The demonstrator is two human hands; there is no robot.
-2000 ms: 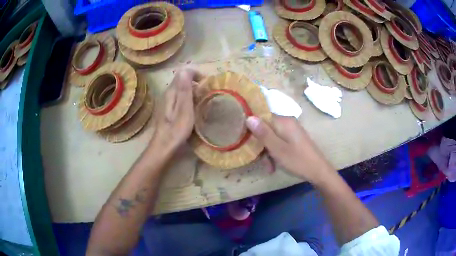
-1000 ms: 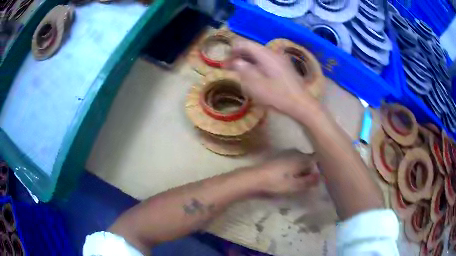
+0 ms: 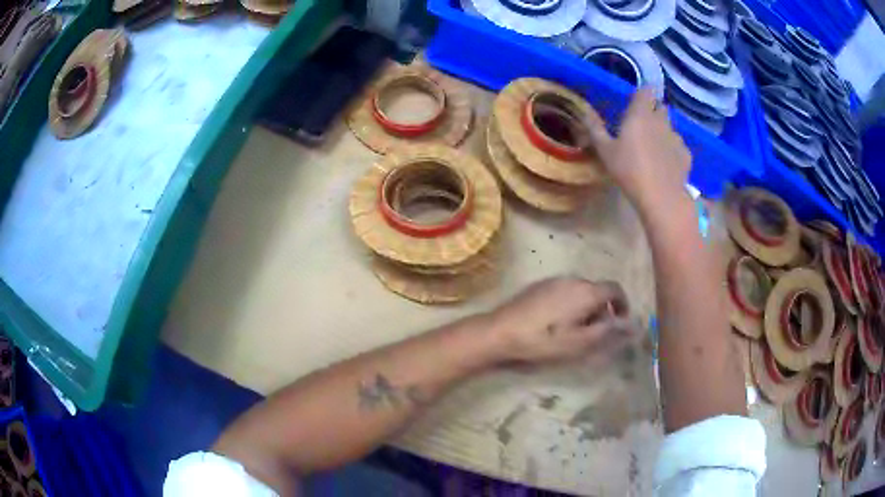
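Note:
Tan flanged rings with red collars lie on the cardboard-covered table. One stack (image 3: 437,248) is at centre left, a flat ring (image 3: 364,126) lies behind it, and another stack (image 3: 519,146) stands beside the blue crate. My right hand (image 3: 642,146) reaches to that stack's right side, fingertips by the brim; whether they touch or grip it I cannot tell. My left hand (image 3: 573,318) is loosely curled low over the table, with blurred fingertips; I cannot tell if it holds anything. My right forearm hides part of the table.
A green-edged tray (image 3: 184,209) at left holds several rings. A dark flat object (image 3: 325,82) lies beside it. A blue crate (image 3: 514,60) with grey rings stands at the back. A large heap of tan-red rings (image 3: 801,315) is at right. A light-blue object (image 3: 703,215) is partly hidden.
The ring held in both hands two seconds ago is no longer seen in them. The view has turned left. My right hand has moved right from the flat ring to the stack by the crate.

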